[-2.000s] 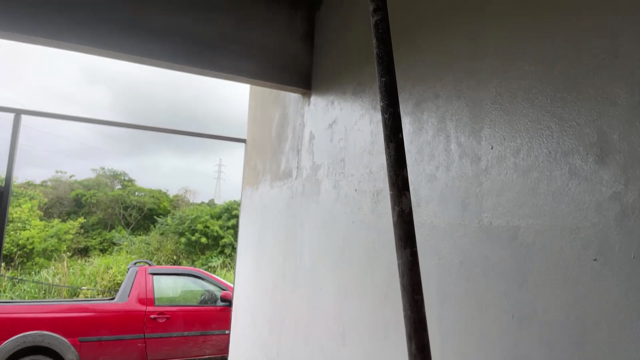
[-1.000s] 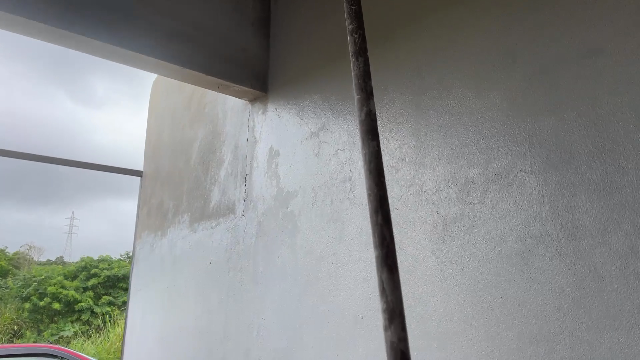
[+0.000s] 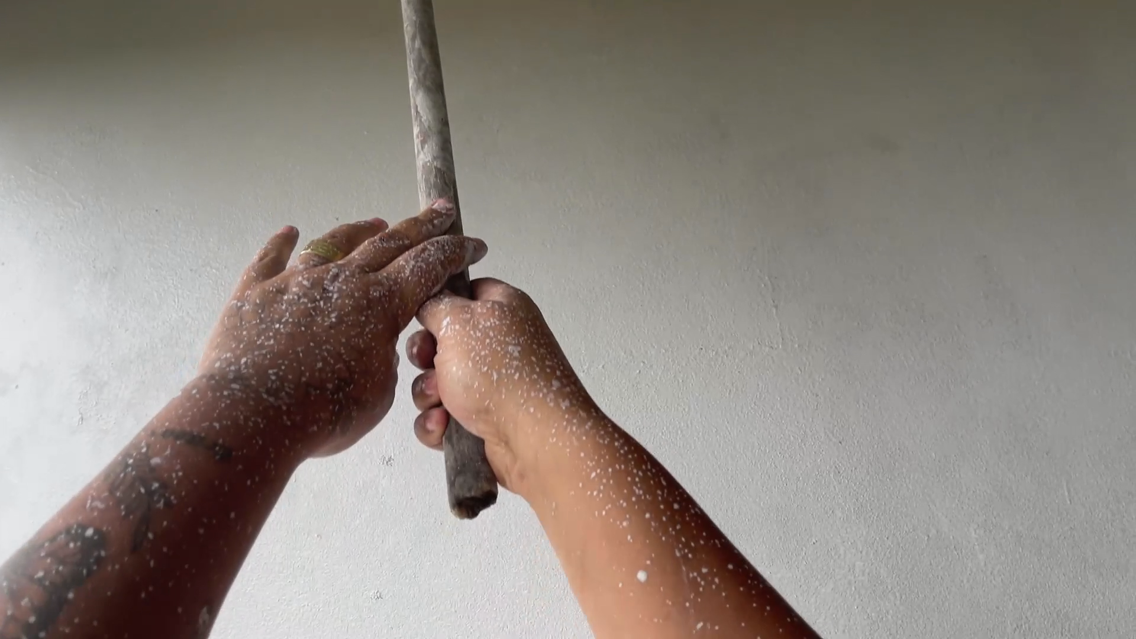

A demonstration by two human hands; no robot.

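Observation:
A worn wooden pole [image 3: 432,115] runs from the top edge of the head view down to a rough broken-looking lower end. My right hand [image 3: 501,364] is wrapped round the pole near that end. Just above it, my left hand [image 3: 324,311] lies against the pole with its fingertips, the fingers spread and not closed round it. A gold-coloured ring [image 3: 323,249] is on one of its fingers. White specks of paint cover both hands and forearms. The pole's upper end is out of view.
A rough plastered wall [image 3: 799,266] fills the background behind the hands, paler below and darker towards the top. Fine cracks and small bumps mark its surface.
Both hands have come into view at the pole's lower end, which now shows. The view has swung away from the ceiling beam, the opening and the red pickup truck.

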